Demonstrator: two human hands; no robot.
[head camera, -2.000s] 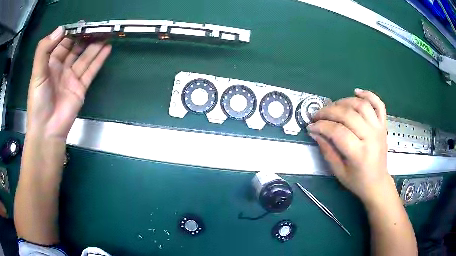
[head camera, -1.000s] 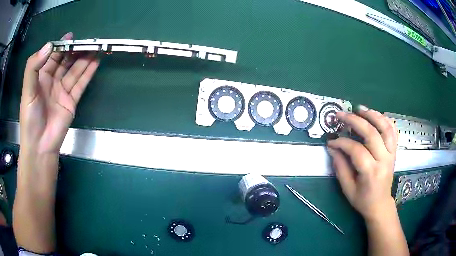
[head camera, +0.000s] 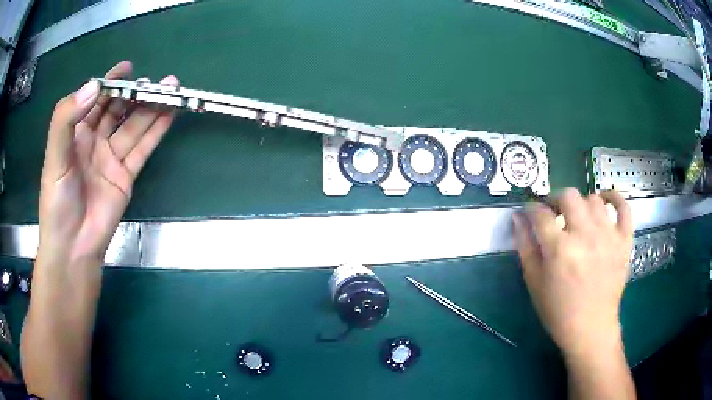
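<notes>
My left hand (head camera: 97, 160) grips the left end of a silver cover plate (head camera: 269, 117), seen edge-on above the belt and tilted down to the right. Its right end overlaps the upper left of a four-position plate (head camera: 336, 181) lying on the green belt. Three seats there hold black rings (head camera: 422, 160); the fourth, rightmost, shows bare metal circles. My right hand (head camera: 582, 258) is just below and right of that plate, blurred, fingers bent; whether anything is between the fingertips cannot be seen.
A silver rail (head camera: 328, 238) crosses the view. Below it are a black-topped bottle (head camera: 359, 297), tweezers (head camera: 461, 311) and two loose black inserts (head camera: 254, 359). A perforated plate (head camera: 634, 172) lies at right, with another module (head camera: 654, 254) partly behind my right hand.
The cover plate has tilted, its right end lowering over the four-position plate. My right hand has moved down off the rightmost seat. The camera view has shifted, and bench items appear further left.
</notes>
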